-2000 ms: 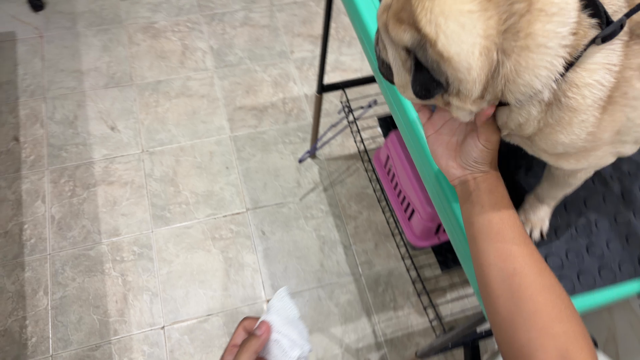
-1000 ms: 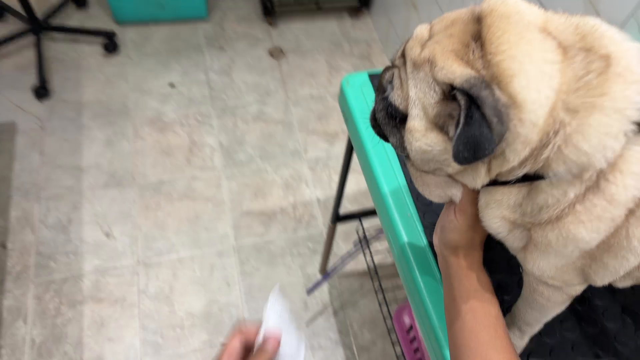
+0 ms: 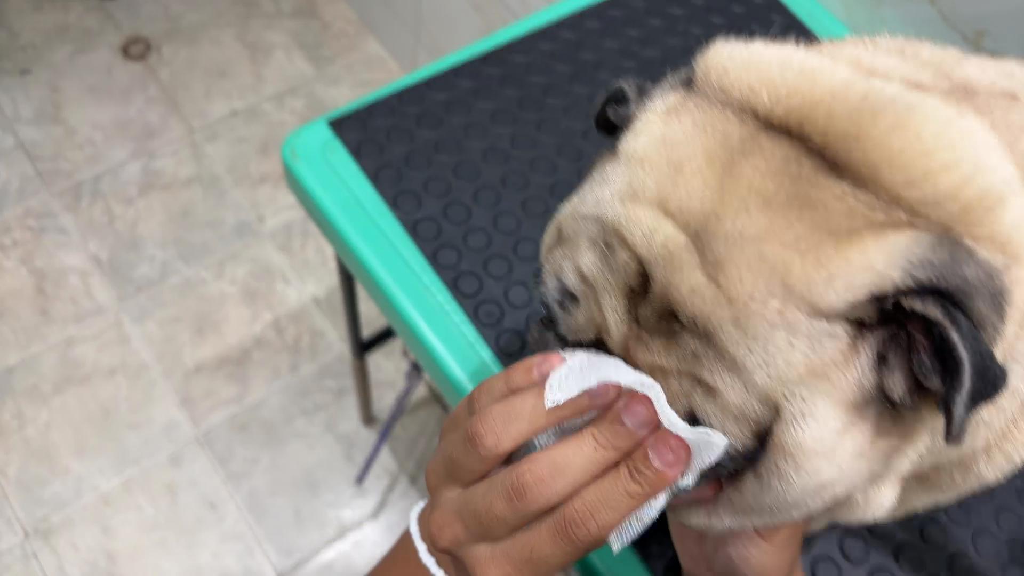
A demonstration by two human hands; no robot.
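A fawn pug point(image 3: 744, 264) with dark ears is on a grooming table that has a green rim point(image 3: 392, 256). My left hand point(image 3: 552, 472), a white band at its wrist, holds a white gauze pad point(image 3: 632, 384) against the side of the pug's muzzle, near the mouth. Under the pug's chin is my right hand point(image 3: 736, 548), touching the jaw; its fingers are mostly hidden by the head, so its grip does not show.
Black rubber matting with raised circles point(image 3: 480, 192) covers the tabletop. A dark metal table leg point(image 3: 356, 344) and a thin purple object point(image 3: 388, 424) show beyond the green edge, above the tiled floor point(image 3: 152, 320). A wall borders the table's far side.
My left hand has brought the white gauze up from over the floor to the pug's muzzle. My right hand remains under its chin. The view has moved closer to the pug's head.
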